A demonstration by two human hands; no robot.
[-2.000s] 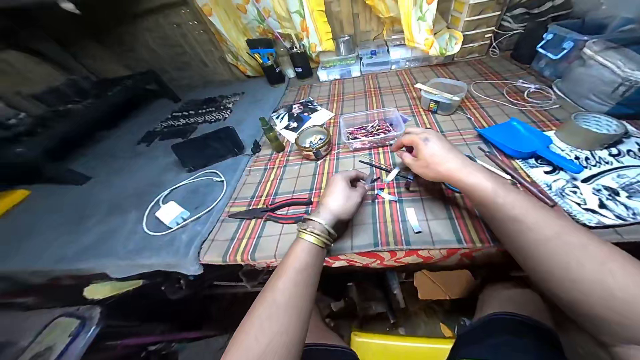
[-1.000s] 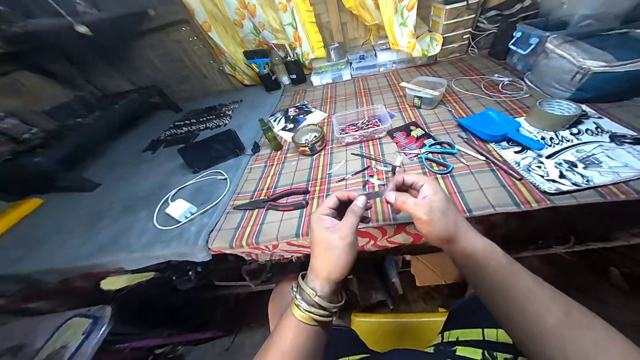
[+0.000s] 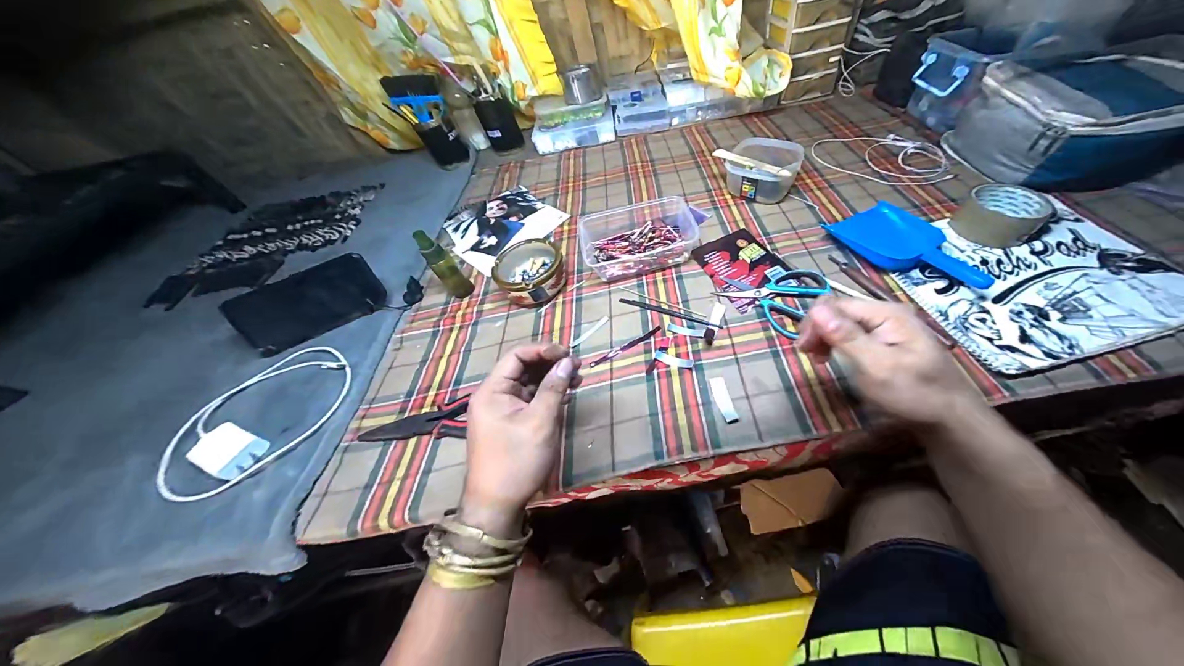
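Note:
My left hand is raised over the near edge of the plaid cloth, thumb and index fingertips together; whether something small is between them cannot be told. My right hand, blurred, hovers right of the blue-handled scissors, fingers curled, and its contents cannot be made out. Between the hands lie several pale strips, a dark patterned strip and thin dark sticks. Pliers with red and black handles lie partly behind my left hand. A clear plastic box holds many small red and dark pieces.
Farther back are a round jar, a green bottle and a clear tub. At the right, a blue dustpan and a tape roll rest by a sketch pad. A white charger lies on the left surface.
One second ago my hands were close together, holding a small dark piece between them. Now they are apart, my right hand farther right near the scissors.

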